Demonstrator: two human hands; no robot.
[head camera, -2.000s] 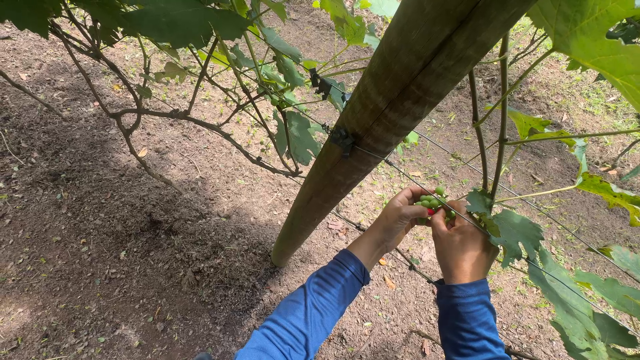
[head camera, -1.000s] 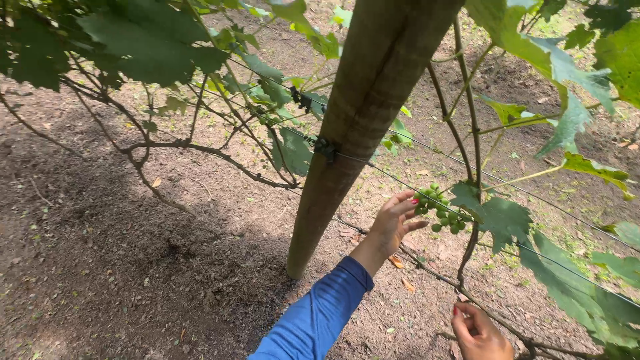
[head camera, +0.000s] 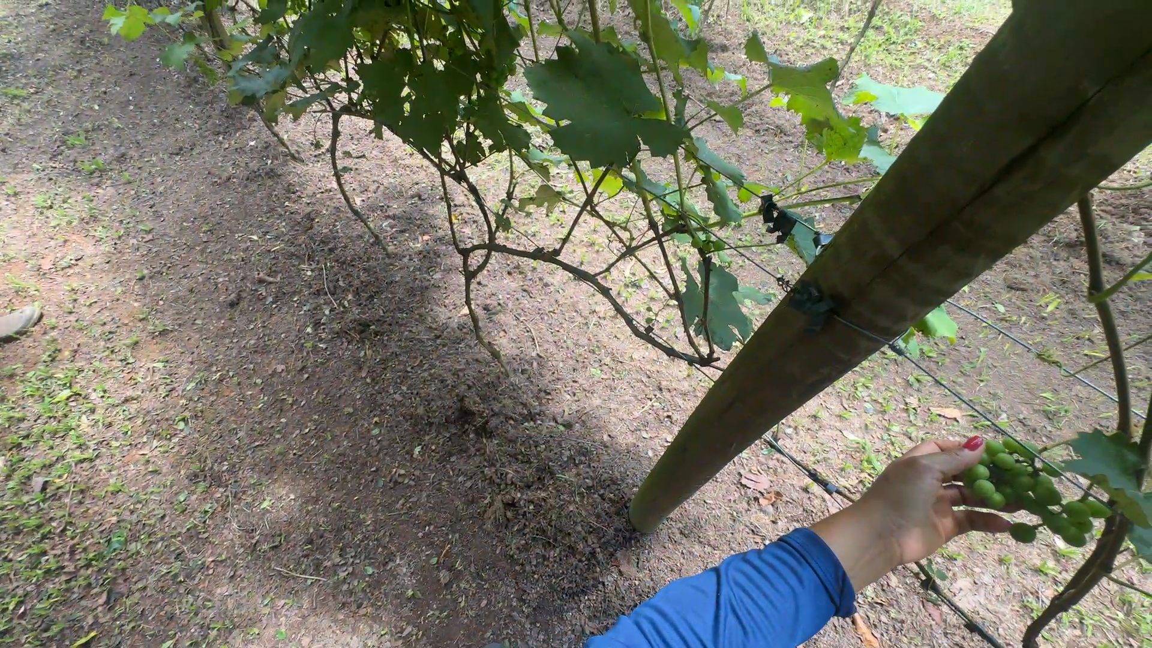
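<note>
My left hand (head camera: 931, 504), in a blue sleeve, reaches in from below at the right and cups a bunch of green grapes (head camera: 1026, 486) with its thumb and fingers. Red polish shows on the thumbnail. Beside the bunch are a vine leaf (head camera: 1111, 463) and a brown vine stem (head camera: 1089, 571). A trellis wire (head camera: 954, 393) runs down to the bunch from the post. My right hand is out of the frame.
A thick wooden post (head camera: 837, 315) leans across the right side, with a dark wire fastener (head camera: 812, 304) on it. Grapevine canes (head camera: 576, 270) and leaves (head camera: 598, 103) spread left of it. A shoe tip (head camera: 18, 321) shows on the ground at the left edge.
My right hand was at the grapes, then lower by the cane, and is now out of view. My left hand stays at the bunch. The view has swung left.
</note>
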